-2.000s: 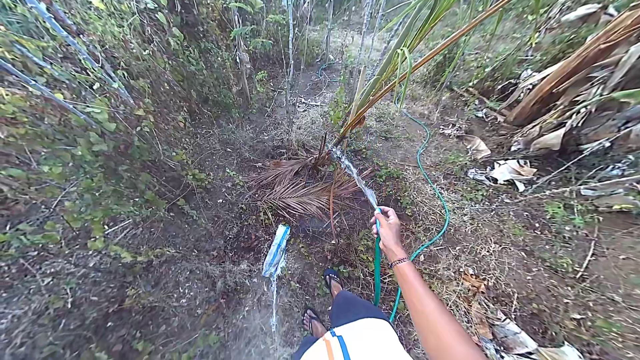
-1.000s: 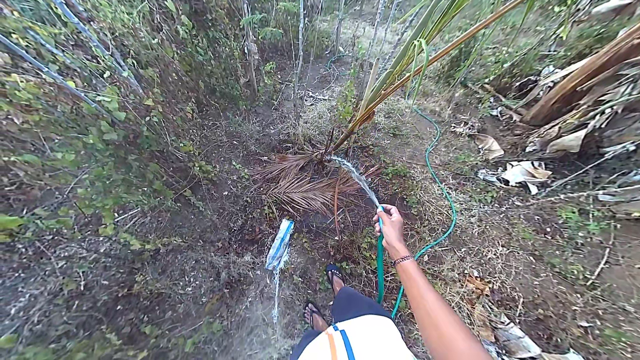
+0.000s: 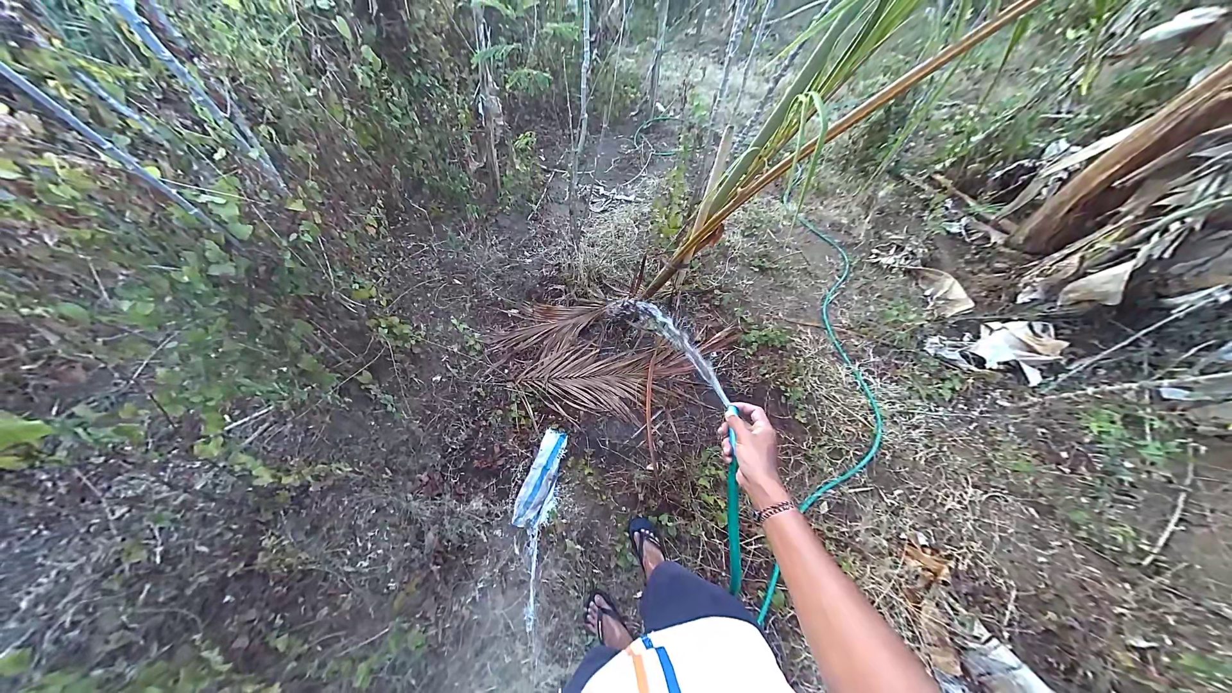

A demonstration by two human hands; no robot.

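My right hand (image 3: 753, 448) is closed around the end of a green garden hose (image 3: 734, 529), and a stream of water (image 3: 688, 348) arcs from it up and to the left. The water lands at the base of a young palm (image 3: 707, 226), beside dry brown palm fronds (image 3: 602, 377) lying on the soil. Below the fronds, a white and blue plastic piece (image 3: 541, 478) has a pale, wet-looking strand trailing down from it; what it is exactly, I cannot tell. My left hand is out of the frame.
More green hose (image 3: 852, 361) winds over the ground on the right. Dry banana leaves (image 3: 1020, 345) and a brown trunk (image 3: 1116, 173) lie at the right. Dense shrubs (image 3: 260, 279) and slanting thin stems stand at the left. My sandalled feet (image 3: 647, 544) are at the bottom.
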